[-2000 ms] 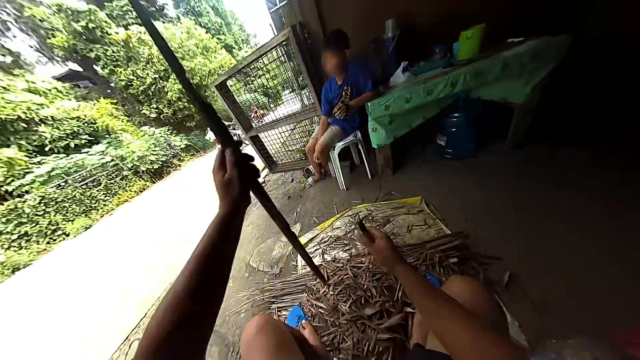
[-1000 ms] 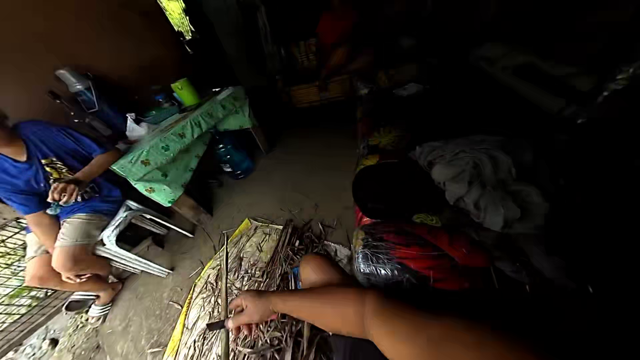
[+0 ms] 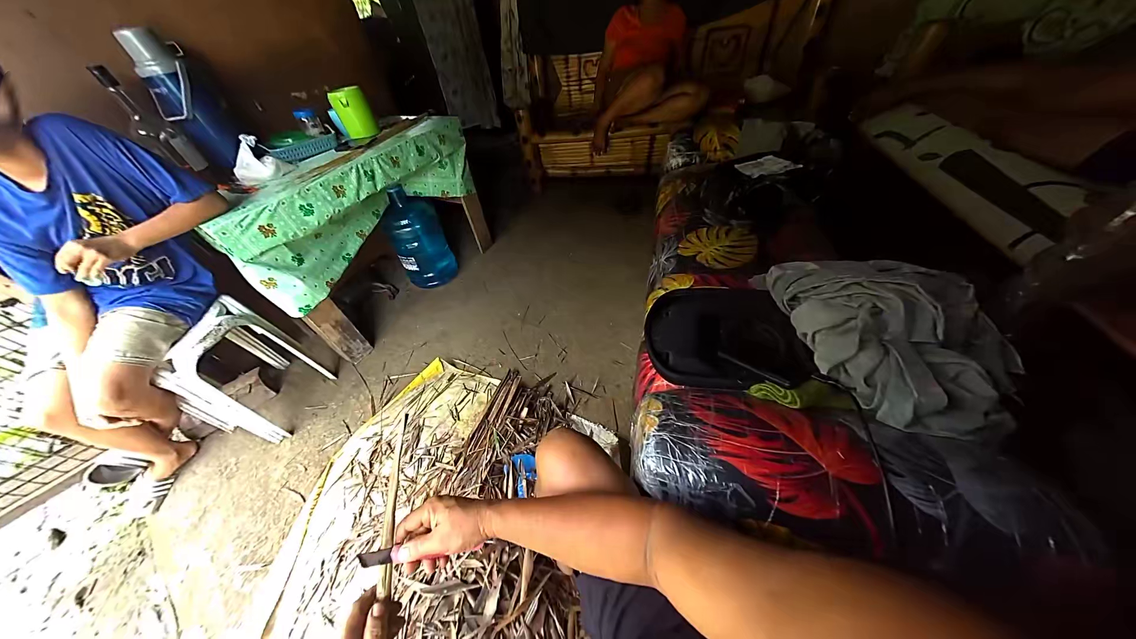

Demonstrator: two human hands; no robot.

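My right hand (image 3: 444, 532) grips a short dark blade (image 3: 375, 557), probably a knife, and holds it across a thin pale stick (image 3: 393, 479). Just below, at the bottom edge of the view, the fingers of my left hand (image 3: 373, 614) are wrapped around the same stick; the rest of that hand is cut off. Under both hands lies a heap of dry brown strips and shavings (image 3: 453, 590), spread on a pale sheet with a yellow edge (image 3: 424, 380).
At left a person in a blue shirt (image 3: 115, 204) sits on stacked white plastic chairs (image 3: 217, 355). Beyond are a cloth-covered table (image 3: 346, 186) and a blue water jug (image 3: 419, 240). A plastic-wrapped patterned mattress (image 3: 710, 444) lies at right. Another person (image 3: 643, 53) sits on a bamboo bench (image 3: 603, 151).
The view has swung far to the right since two seconds ago. My left hand, raised high on a long dark pole then, is now low at the thin stick.
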